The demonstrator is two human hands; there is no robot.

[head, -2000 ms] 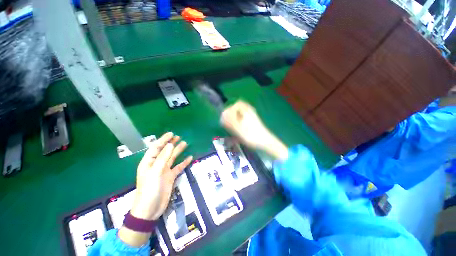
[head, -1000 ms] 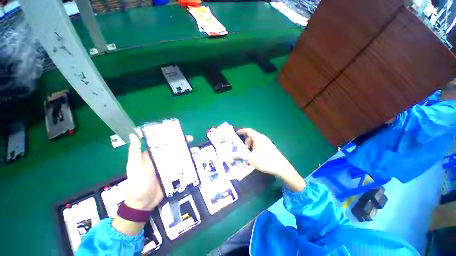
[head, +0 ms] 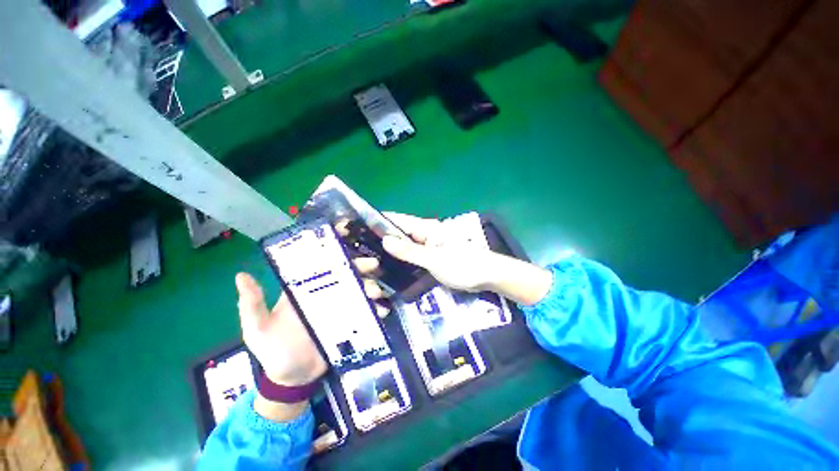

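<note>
My left hand [head: 283, 336], with a dark red wristband, holds a phone middle frame [head: 328, 292], its silvery-white side facing me and its rim black. My right hand [head: 451, 262] holds a screen [head: 363, 235] tilted beside the frame's upper right; its face looks dark and glossy with a pale edge. The screen overlaps the view of my left fingertips, and I cannot tell whether it touches the frame. A black tray [head: 419, 397] below holds several pale-backed screens [head: 440, 345] with dark cables.
More frames lie along the green bench [head: 552, 184], one silvery [head: 385, 115] and one dark [head: 467, 96]. A pale metal post [head: 175, 147] rises at the left. A brown box or cabinet [head: 727, 120] stands right. Something orange-brown [head: 41, 428] is at the lower left.
My left hand first was empty over the tray, then took hold of the middle frame. My right hand has lifted a screen from the tray's right end to beside the frame. The view has shifted.
</note>
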